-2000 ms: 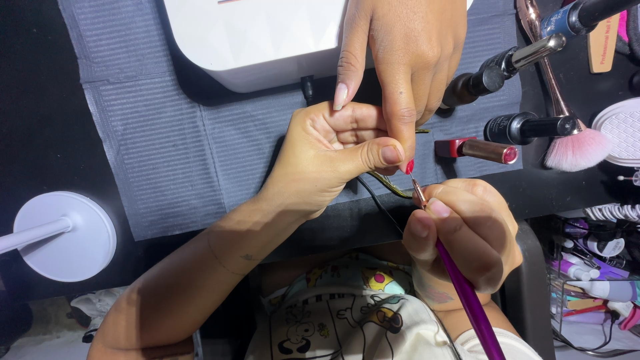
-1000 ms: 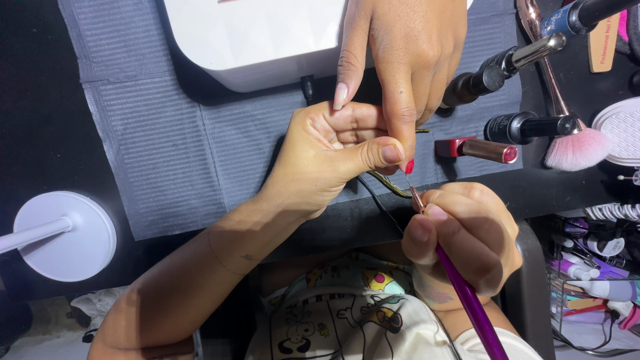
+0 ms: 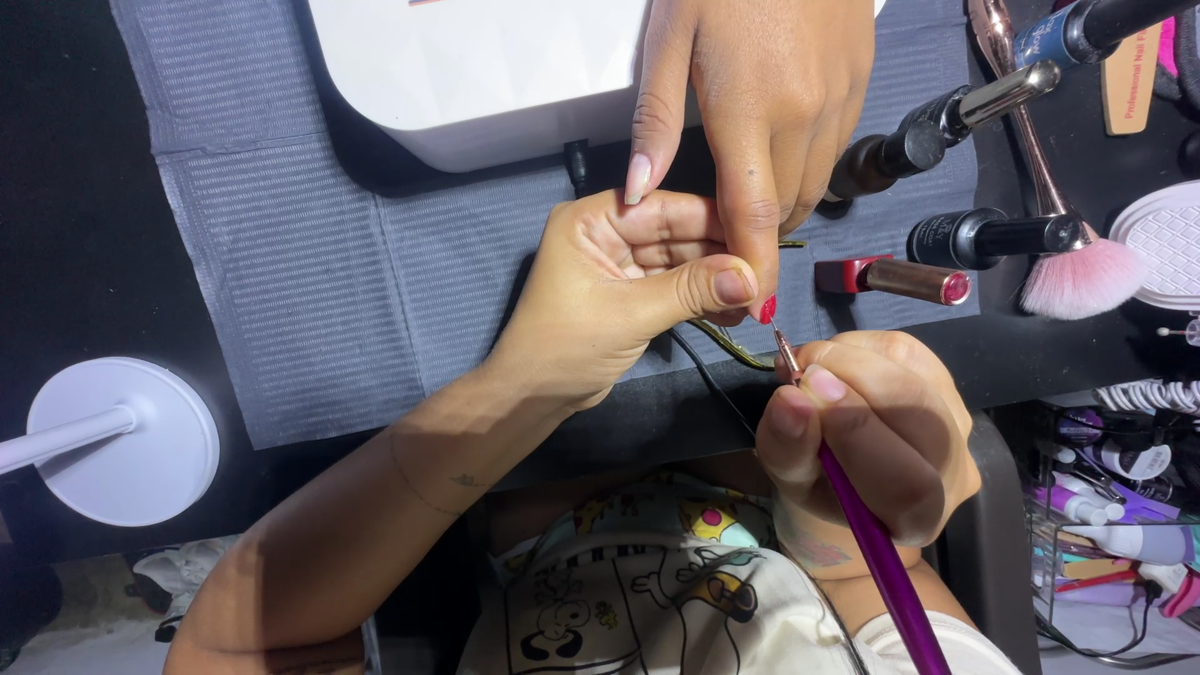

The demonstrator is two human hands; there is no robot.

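Note:
My left hand (image 3: 609,291) pinches the index fingertip of another person's hand (image 3: 778,103), its thumb beside the nail. That fingernail (image 3: 768,309) is red; the same hand's thumbnail is pale. My right hand (image 3: 867,431) grips a thin nail-art brush with a purple handle (image 3: 877,553) and a copper-coloured ferrule. The brush's fine tip is at the free edge of the red nail; whether it touches cannot be told. To the right on the paper towel lies a red nail polish bottle (image 3: 844,275) with a rose-gold cap.
A white nail lamp (image 3: 487,84) stands at the back on a grey paper towel (image 3: 300,272). Dark polish bottles (image 3: 956,239), a pink fluffy brush (image 3: 1083,277) and a nail file (image 3: 1132,80) are at right. A round white stand base (image 3: 122,441) is at left, a supply rack (image 3: 1106,525) lower right.
The brush tip lay over the red nail two seconds ago, then drew back to the nail's free edge, where it is now. My left hand and the other person's hand have stayed in place.

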